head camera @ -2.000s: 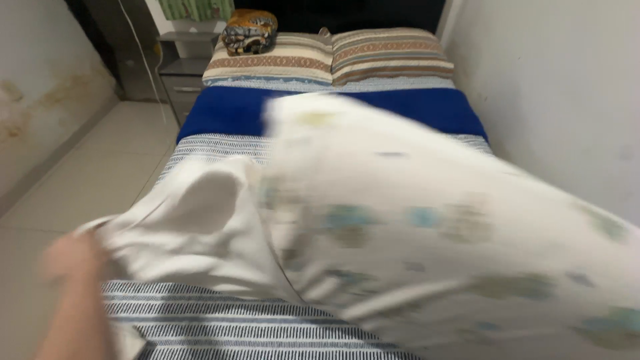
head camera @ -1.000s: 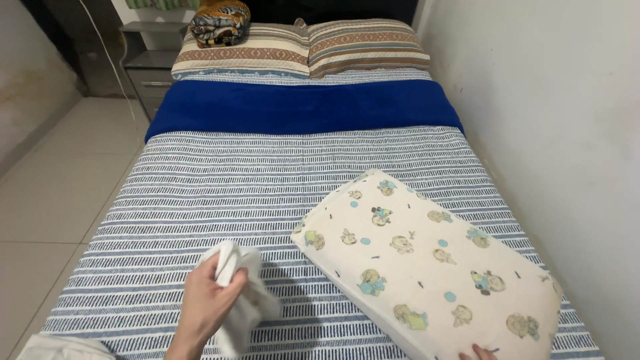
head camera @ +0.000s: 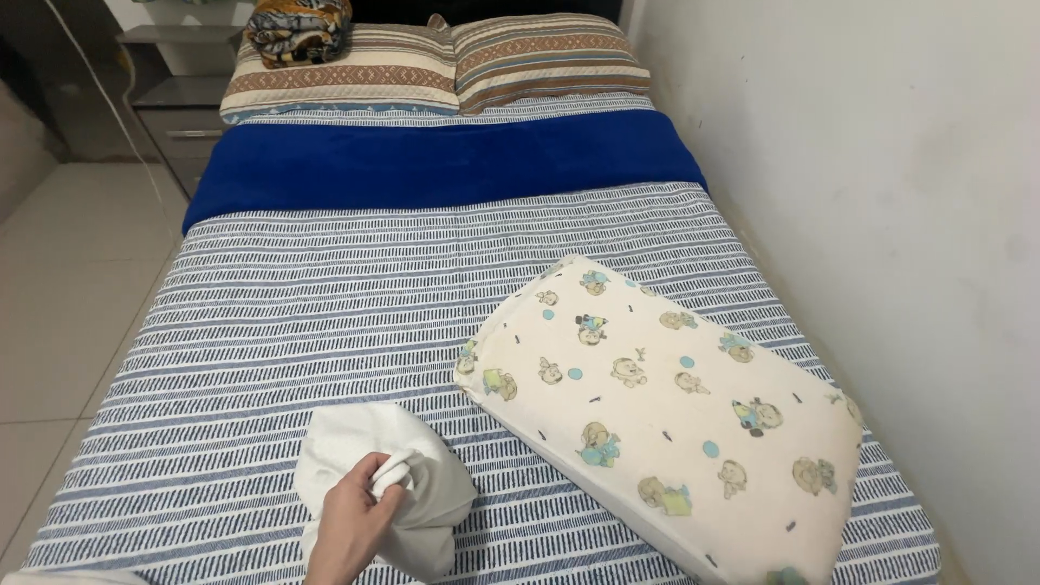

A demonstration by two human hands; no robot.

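Note:
My left hand (head camera: pixel 355 516) pinches a gathered fold of a white cloth (head camera: pixel 431 479), which hangs or lies bunched over the near part of the bed. To its right, a cream rectangular baby mattress or cushion (head camera: pixel 642 406) with a printed pattern of babies and blue dots rests at a slant on the striped bedspread (head camera: pixel 325 309). The cloth and the printed cushion are apart. My right hand is out of view.
A folded blue blanket (head camera: pixel 447 158) crosses the bed below two striped pillows (head camera: pixel 341 77) (head camera: pixel 552 57). A rolled patterned blanket (head camera: pixel 299 31) sits on the left pillow. A grey nightstand (head camera: pixel 191 122) stands at the left, a white wall (head camera: pixel 853 203) at the right. White fabric (head camera: pixel 77 578) shows at the lower left.
The printed cushion, raised and blurred two seconds ago, now lies on the bed. My right hand, at its near edge one second ago, has left the view. My left hand still grips the white cloth.

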